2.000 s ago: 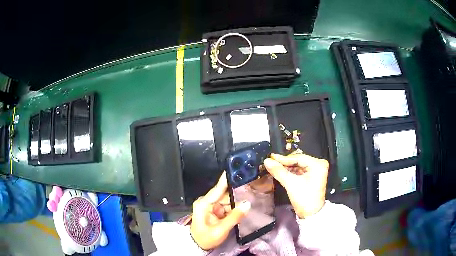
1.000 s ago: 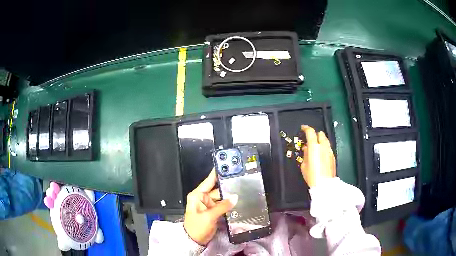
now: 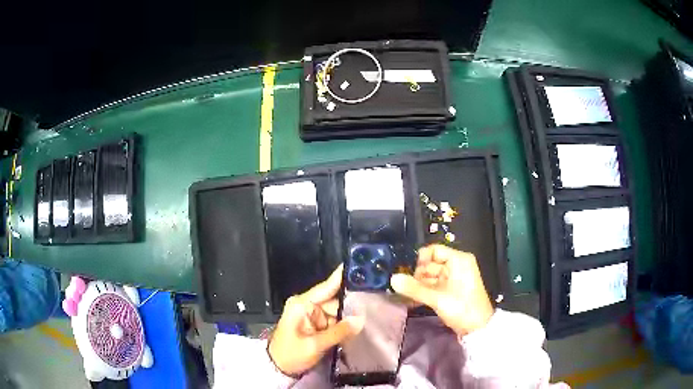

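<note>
My left hand holds a smartphone by its left side, back facing up, with the thumb across the back. The dark-blue camera module is at the far end. My right hand is at the phone's upper right edge beside the camera, fingers curled together; a small gold patch shows there. The fingertips hide whether a card is between them. The phone is over the near part of a black four-pocket tray. Two phones lie in its middle pockets. Small gold and white cards lie loose in its right pocket.
A small stacked tray beyond bears a white ring and a pale strip. A right tray holds phones with white screens. A left tray holds dark phones. A cat-shaped fan and blue sleeves are at the lower sides.
My right hand has moved from the loose cards in the right pocket to the phone's camera end, covering the patch beside the camera. My left hand still holds the phone, now slightly lower in view.
</note>
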